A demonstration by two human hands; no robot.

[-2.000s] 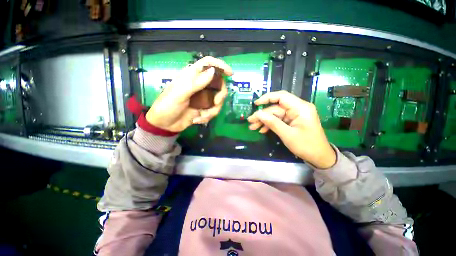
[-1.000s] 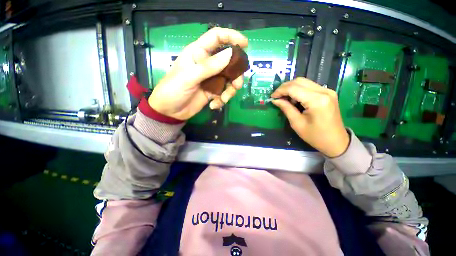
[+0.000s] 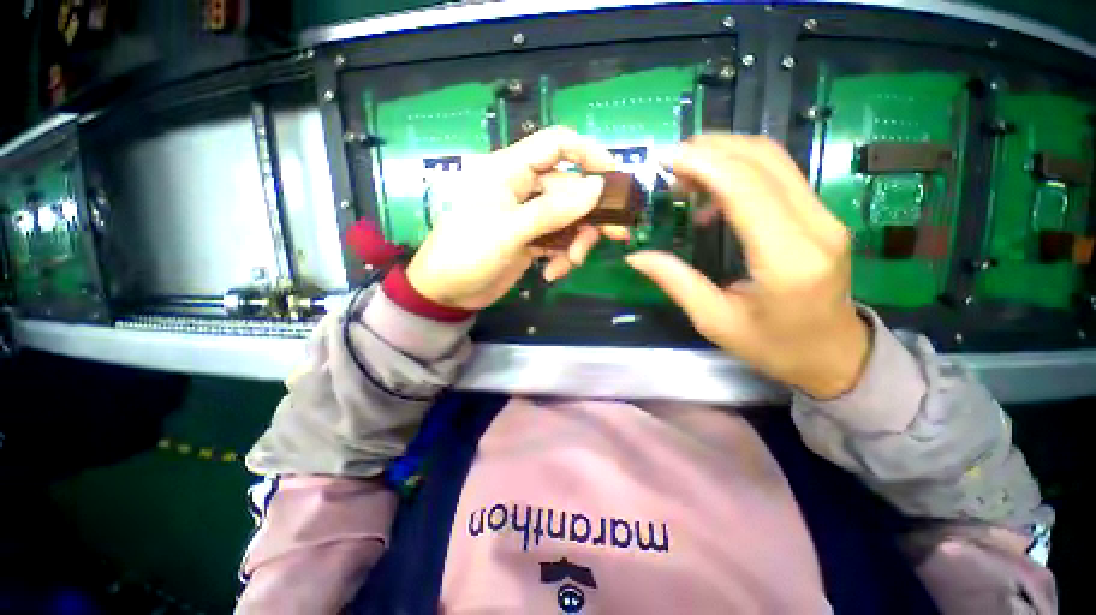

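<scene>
My left hand, with a red strap at the wrist, holds orange-brown blocks over the right-hand green circuit board of the black carrier in front of me. My right hand is just right of the blocks, thumb and fingers spread apart, over the same board's right side; I see nothing held in it. The hands hide much of the board's centre. The left-hand green board of this carrier is partly behind my left hand.
To the right, another black carrier holds green boards with brown bars and square blocks. To the left is an open line section with a pale panel and a metal rod. A metal rail runs along the near edge. Trays with brown pieces show at top left.
My right hand has opened from a fingertip pinch near the board's centre. My left hand has moved right with the blocks, close to my right hand. The camera view has also shifted.
</scene>
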